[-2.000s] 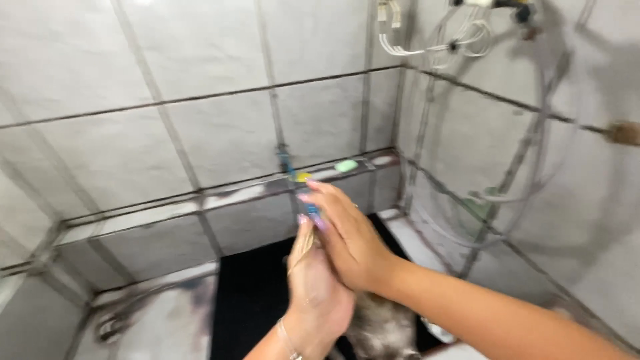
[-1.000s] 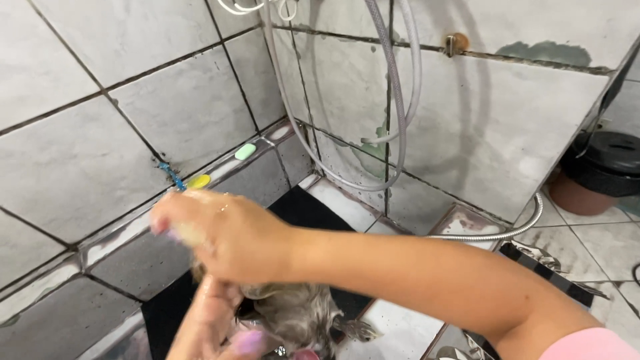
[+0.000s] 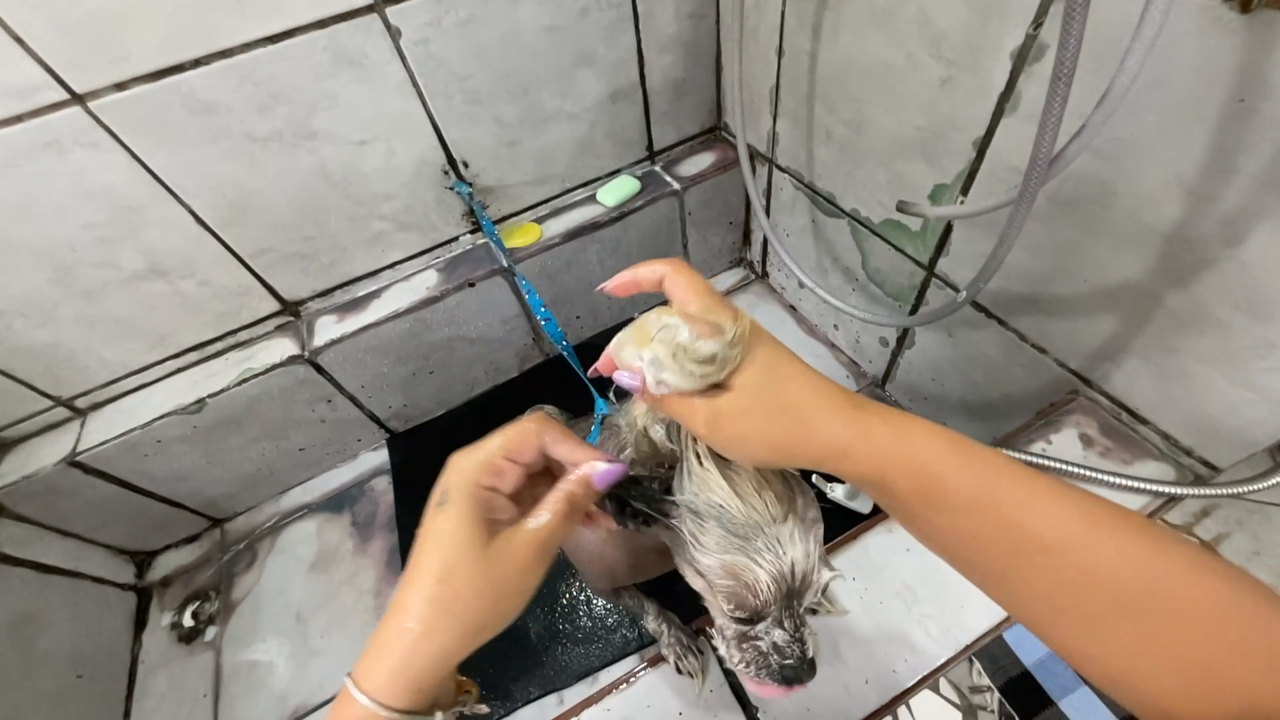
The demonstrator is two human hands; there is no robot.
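A wet, long-haired dog (image 3: 745, 530) leans its head over the tiled edge, with its body on a black mat (image 3: 560, 620). A blue strap (image 3: 545, 315) runs from the wall down to the dog. In my right hand (image 3: 740, 390), above the dog's back, is a pale, lathered clump (image 3: 675, 350) that looks like hair or suds. My left hand (image 3: 510, 510) is beside the dog with its fingers curled and the thumb near the fingertips; whether it pinches anything is hidden.
On the ledge (image 3: 390, 300) lie a green soap bar (image 3: 619, 190) and a yellow soap piece (image 3: 521, 235). A clear hose (image 3: 1040, 170) loops down the right wall. A metal shower hose (image 3: 1150, 485) crosses at right. A drain (image 3: 195, 615) sits at lower left, and checked cloth (image 3: 1030, 670) lies at lower right.
My hands were pressed together two seconds ago and are now apart. The pale clump now shows plainly in my right hand. The dog's head and the strap are in fuller view.
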